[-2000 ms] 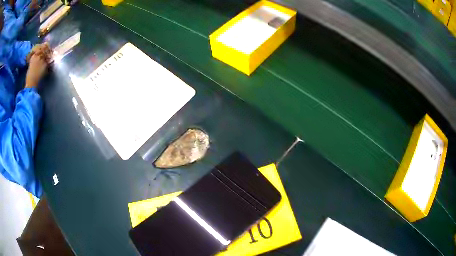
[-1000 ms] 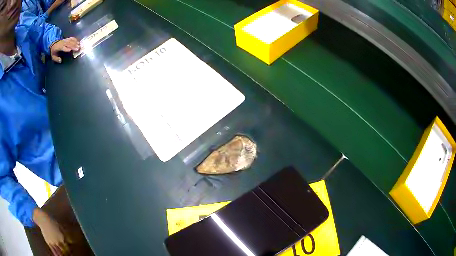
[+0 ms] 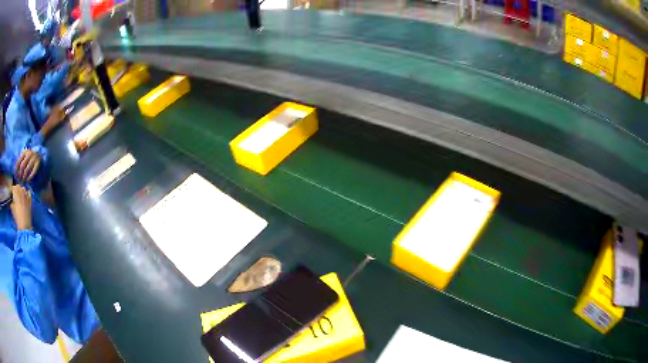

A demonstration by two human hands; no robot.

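Note:
Neither of my hands is in the picture. Nearest in front of me, a smartphone [image 3: 277,312] lies with its glossy black screen up, askew on a yellow box lid [image 3: 344,333] marked "10". A corner of the white foam mat [image 3: 430,349] shows at the bottom edge. A brown leaf-shaped patch [image 3: 256,275] lies on the dark green bench just beyond the phone, beside a cream-white sheet [image 3: 202,228].
Open yellow box bases with white insides stand on the green belt [image 3: 355,205], one nearby [image 3: 447,230]. At the right, a pinkish phone [image 3: 626,266] rests on a yellow box [image 3: 598,291]. People in blue smocks [image 3: 42,266] sit along the left.
The view has swung up and right, showing more belt, stacked yellow boxes and the pinkish phone at the right. The black phone and lid appear unmoved on the bench.

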